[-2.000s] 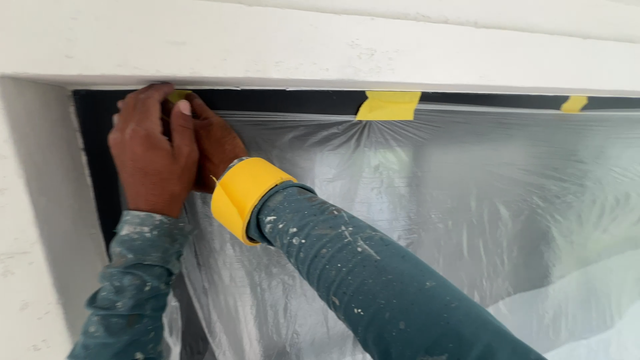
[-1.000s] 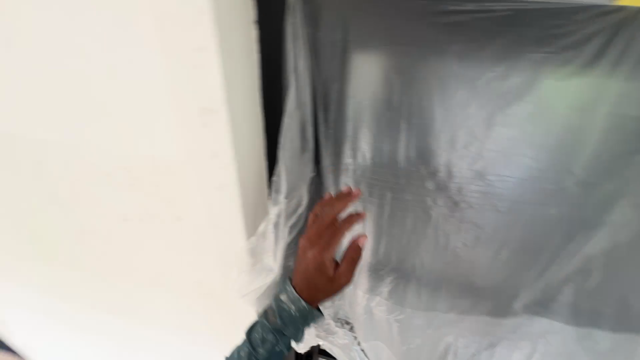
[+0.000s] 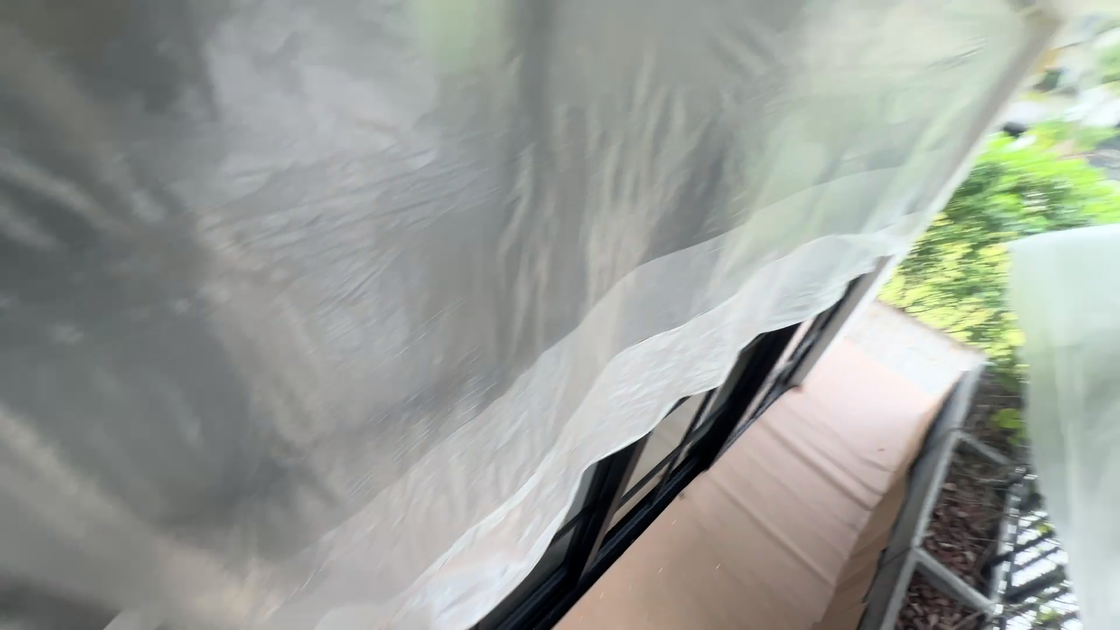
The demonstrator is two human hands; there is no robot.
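Observation:
Neither my left hand nor my right hand shows in the head view now. A translucent plastic sheet point(image 3: 420, 262) fills the left and middle of the view, wrinkled and blurred. Its loose, wavy lower edge hangs across a black window or door frame point(image 3: 612, 503), whose lower part shows beneath it. What my hands touch or hold cannot be seen.
A pinkish-tan ledge or floor surface point(image 3: 744, 499) lies below the frame. Beyond it are a grey metal rail point(image 3: 919, 499), brown ground litter point(image 3: 962, 525) and green bushes point(image 3: 962, 245). Another pale translucent sheet point(image 3: 1072, 394) hangs at the right edge.
The view has swung far over to the sheet's lower edge. Both hands were at the top left corner two seconds ago and one was before the sheet a second ago; both are now out of view.

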